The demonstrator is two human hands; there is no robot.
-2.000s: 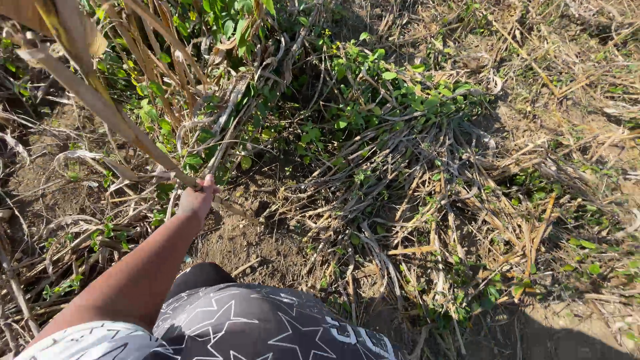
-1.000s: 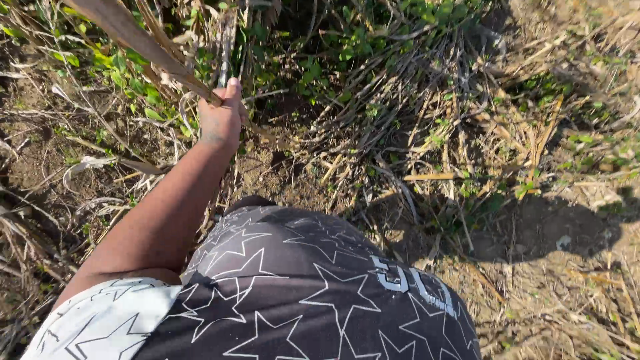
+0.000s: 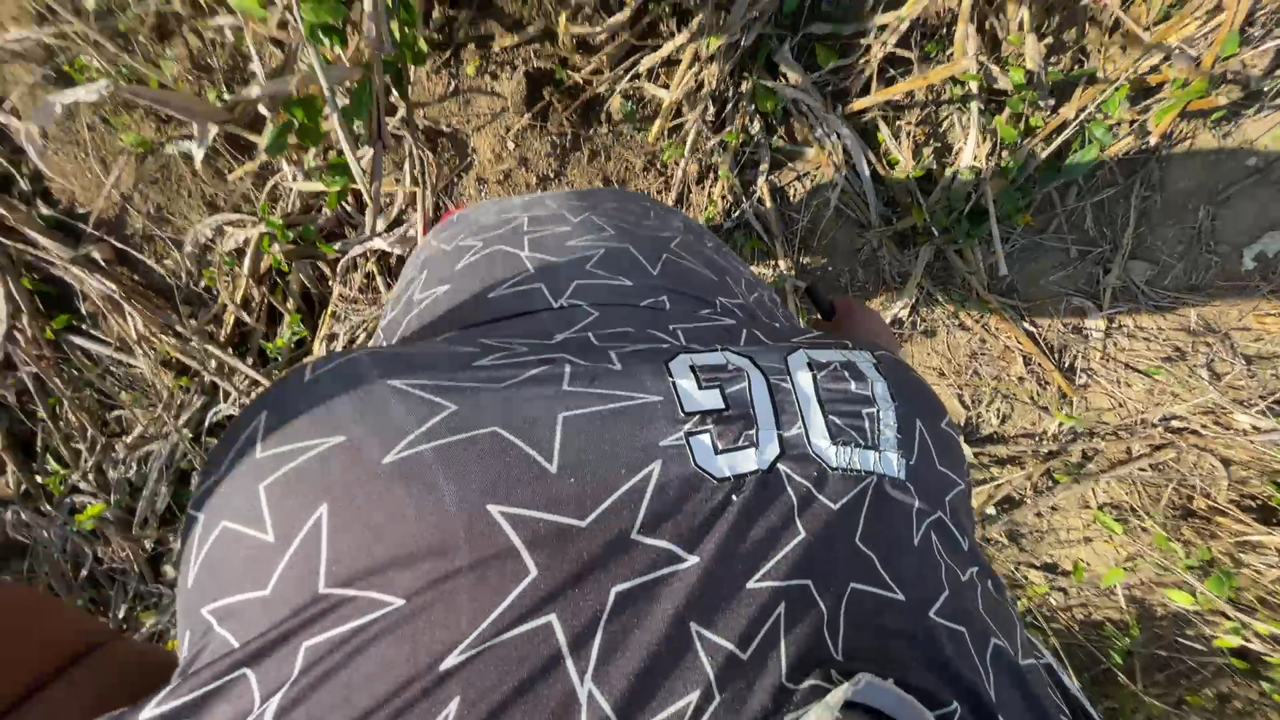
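Observation:
My right hand (image 3: 862, 325) shows only in part beyond the right side of my dark star-patterned shirt (image 3: 600, 450), closed around a dark handle (image 3: 820, 300). What the handle belongs to is hidden. Of my left arm (image 3: 70, 655), just a piece shows at the lower left edge; my left hand is out of view. Dry stalks (image 3: 370, 120) stand beyond the shirt at the upper left.
Dry straw and cut stalks (image 3: 830, 130) lie over bare soil (image 3: 490, 130) ahead. Tangled dry plants (image 3: 110, 330) fill the left side. Green leafy weeds (image 3: 1190, 590) grow at the lower right.
My left hand held a dry stalk at the upper left in both earlier frames and has now left the view. My right hand with the dark handle has come into sight. The view has shifted toward my body.

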